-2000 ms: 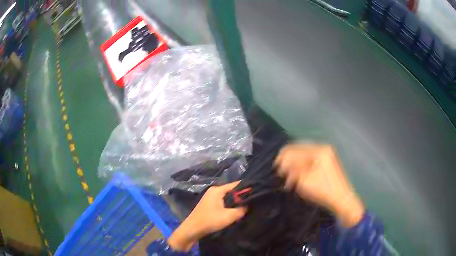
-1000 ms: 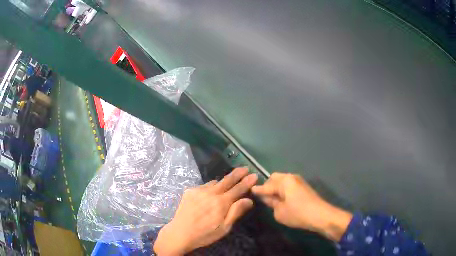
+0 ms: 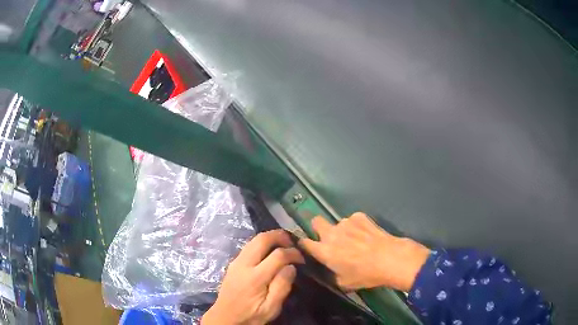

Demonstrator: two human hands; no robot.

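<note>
My left hand is at the lower middle, fingers curled, beside the green metal edge of the conveyor. My right hand is just to its right, with fingertips on that edge, close to my left fingertips. Whether anything small is between the fingers cannot be told. Dark material, partly hidden by my hands, lies below them. A crinkled clear plastic bag lies to the left of my left hand.
A green bar crosses from upper left to the conveyor edge. The grey-green conveyor surface fills the right. A red tray with black parts is behind the bag. A blue crate shows at the bottom; brown cardboard is left.
My hands have left the black cords and red strip and moved to the conveyor edge. Since the last earlier frame, my left fingers have curled more. The view has turned, and the green bar now crosses the bag.
</note>
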